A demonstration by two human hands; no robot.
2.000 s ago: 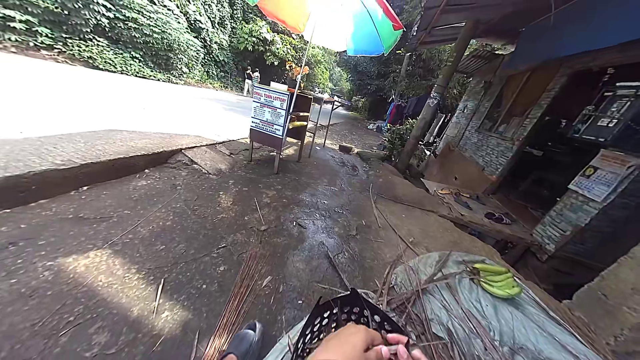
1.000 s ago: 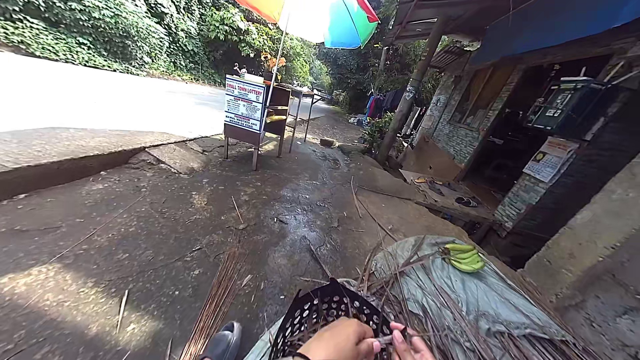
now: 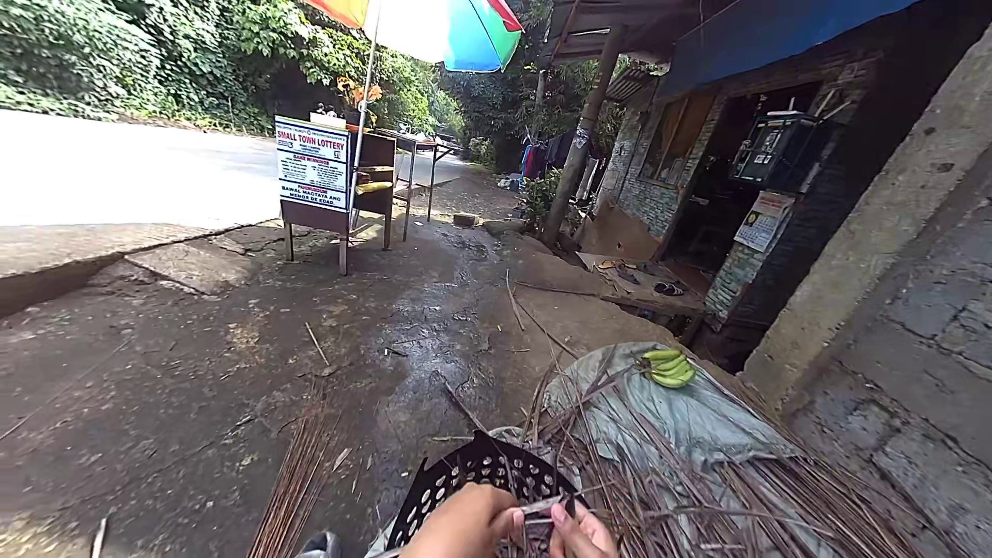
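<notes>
At the bottom centre my left hand (image 3: 469,523) is closed around a pale dry strip, probably of palm leaf, its thumb and fingers pinching it. Close on its right, my right hand (image 3: 581,533) pinches the same strip, with a small dark piece between the fingers that I cannot make out. Both hands are over a black perforated plastic basket (image 3: 453,465), whose inside is partly hidden by them. Dry brown palm leaf strips (image 3: 659,496) lie right of the basket, partly over a pale green sack (image 3: 682,418). A bunch of green bananas (image 3: 668,368) rests on the sack.
A bundle of thin brown sticks (image 3: 298,473) lies on the ground at the left, beside a shoe (image 3: 322,545). Farther off are a wooden stand (image 3: 337,221) with a sign and a colourful umbrella (image 3: 473,35). A rough concrete wall (image 3: 914,349) rises at the right; footwear lies by the doorway.
My right hand has come closer to the left one since a second ago, and the pale strip now shows between them. The view has shifted somewhat.
</notes>
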